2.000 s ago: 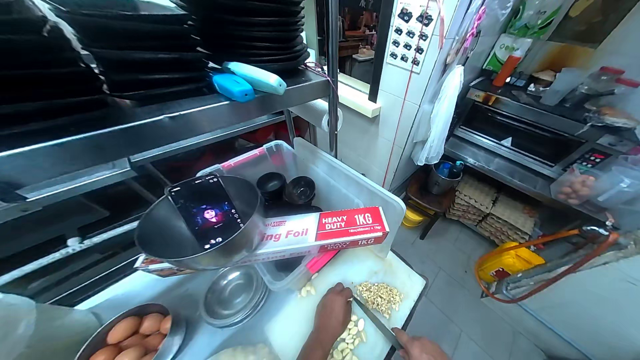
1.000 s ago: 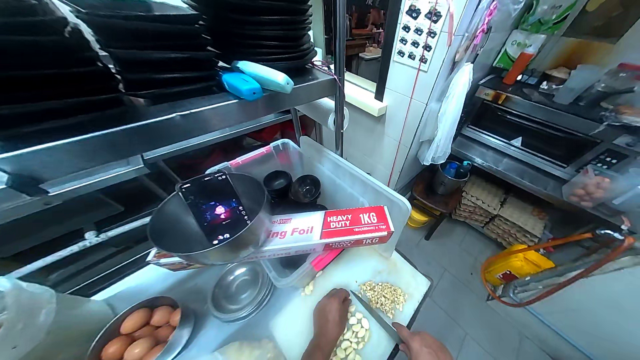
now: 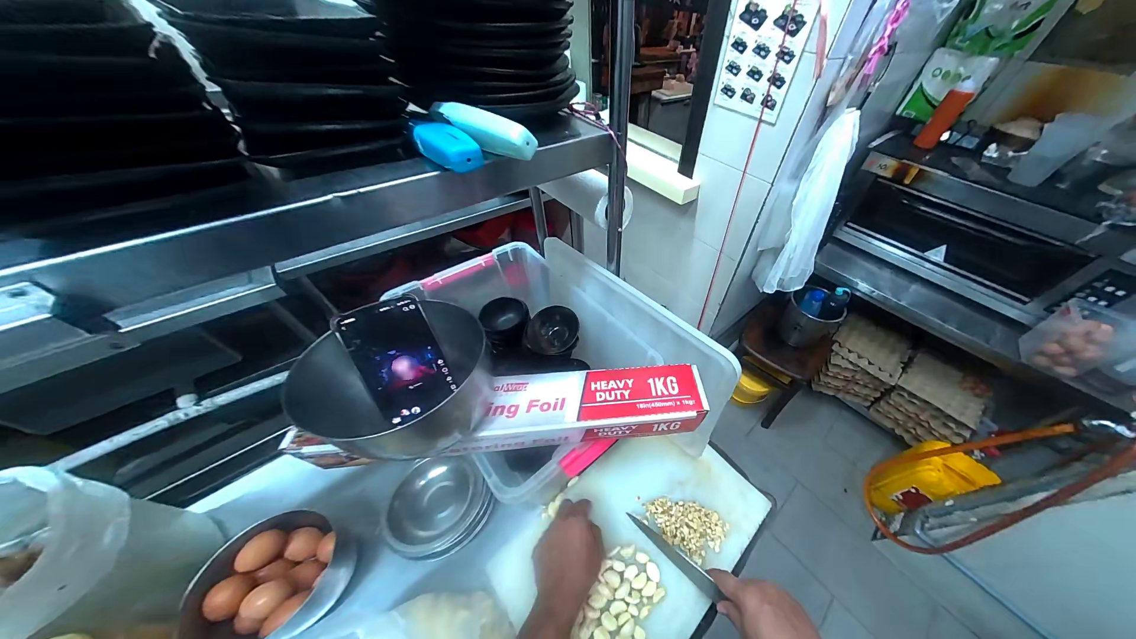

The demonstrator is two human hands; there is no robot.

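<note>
My right hand [image 3: 765, 607] is closed around the handle of a kitchen knife [image 3: 676, 557], whose blade lies over a white cutting board [image 3: 744, 501]. Beyond the blade is a pile of chopped pale pieces, which look like garlic [image 3: 688, 525]. Whole peeled cloves [image 3: 626, 590] lie between the knife and my left hand [image 3: 568, 546]. That hand rests on the board with its fingers down, by a few pale cloves [image 3: 557, 506] near the pink latch of the plastic bin; whether it holds one is hidden.
Behind the board stand a foil box [image 3: 639, 404], a steel bowl [image 3: 311, 399] with a phone [image 3: 399, 359], and a clear plastic bin [image 3: 657, 328] holding black bowls [image 3: 552, 331]. To the left are small steel dishes [image 3: 435, 508] and a bowl of brown eggs [image 3: 266, 595].
My left hand has moved away from the knife, toward the back left of the board. The knife stays in my right hand, its blade now apart from the left fingers.
</note>
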